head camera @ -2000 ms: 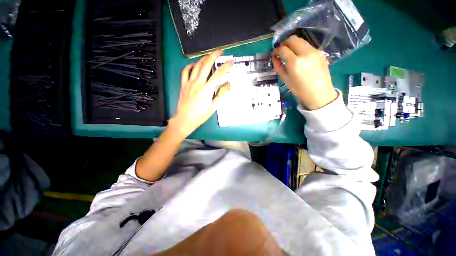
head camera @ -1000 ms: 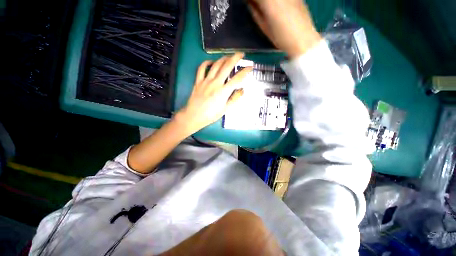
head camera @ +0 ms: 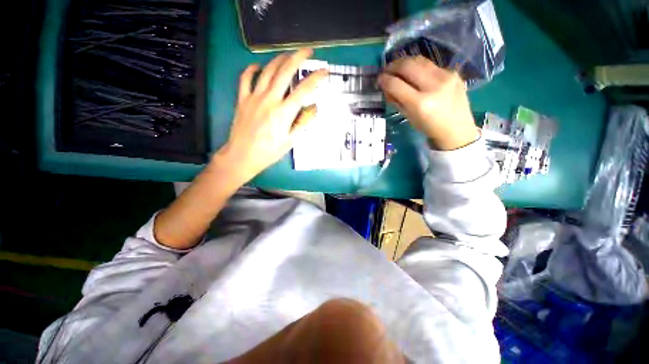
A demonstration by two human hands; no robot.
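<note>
The silver-white metal fixture [head camera: 327, 146] lies on the green bench straight ahead, overexposed, with small dark holes and blocks. My left hand [head camera: 267, 117] rests on its left side, fingers spread, fingertips at its upper left edge. My right hand [head camera: 430, 96] is at the fixture's upper right corner, thumb and fingertips pinched together; whether a small part is between them cannot be told. The clear plastic bag [head camera: 480, 43] with dark contents lies just beyond my right hand, which partly overlaps it.
A black parts tray [head camera: 320, 21] with a few silver pieces showing is beyond the fixture. A long black tray [head camera: 132, 78] of thin dark rods is at left. A second fixture [head camera: 523, 146] with a green label is at right. Plastic bags [head camera: 594, 256] and blue bins [head camera: 548, 320] are lower right.
My right hand has come back from over the black parts tray to the fixture's upper right corner. My left hand stays on the fixture. The camera view has shifted.
</note>
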